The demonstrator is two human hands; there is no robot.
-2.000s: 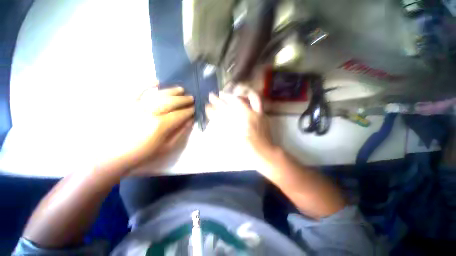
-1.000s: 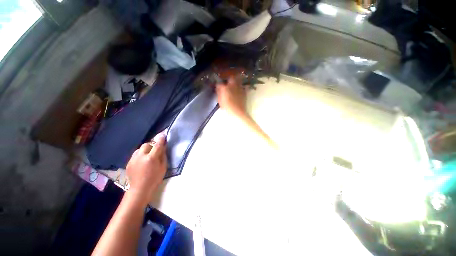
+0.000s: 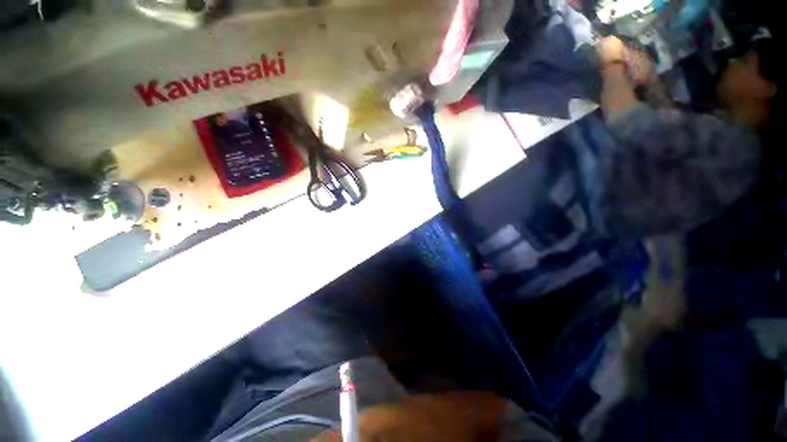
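The large grey-beige sewing machine point(image 3: 336, 43) with red Kawasaki lettering fills the upper left. A blurred needle area point(image 3: 95, 203) shows at the left edge. A flat grey piece point(image 3: 116, 259) lies below it; I cannot tell if it is cloth or metal. A blurred bare forearm point(image 3: 423, 419) shows at the bottom edge beside a grey sleeve, seemingly my right one. Its hand is not visible. My left hand is out of the picture.
On the machine bed lie a red-edged phone point(image 3: 250, 151), black-handled scissors point(image 3: 335, 186) and yellow-green snips point(image 3: 397, 153). A blue strip point(image 3: 440, 164) hangs over the edge of the white table point(image 3: 259, 259). Another person's arm point(image 3: 617, 86) and dark cloth point(image 3: 544, 73) are at the upper right.
The view has swung from the dark pieces at the left table side to the machine and the right side. Both hands, earlier on the cloth, have left the picture.
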